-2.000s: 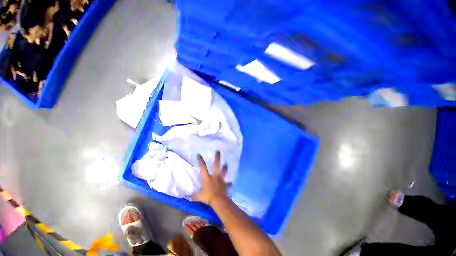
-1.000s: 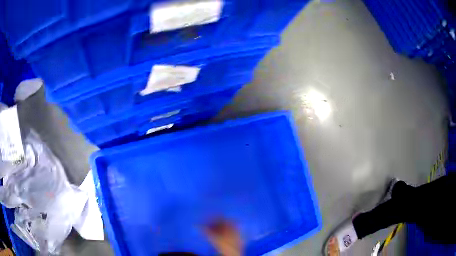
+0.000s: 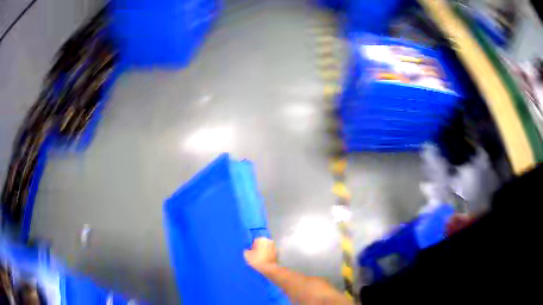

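An empty-looking blue crate [image 3: 205, 238] is at the lower centre, cut off by the bottom edge and blurred. It looks tilted above the grey floor. My right hand [image 3: 262, 253] is closed on the wall at its right side, with the forearm coming in from the lower right. My left hand is not in view.
A blue crate stack [image 3: 393, 113] with pale and orange contents on top stands beyond the yellow-black floor tape [image 3: 342, 190]. Crates with dark and tan parts [image 3: 83, 77] line the left. Another blue stack [image 3: 161, 30] is at the top. A black-clothed person [image 3: 464, 256] is at lower right.
The view has swung away from the tall crate stack and white sheets. The blue crate, earlier flat on the floor, now appears tilted, with my right hand on its wall.
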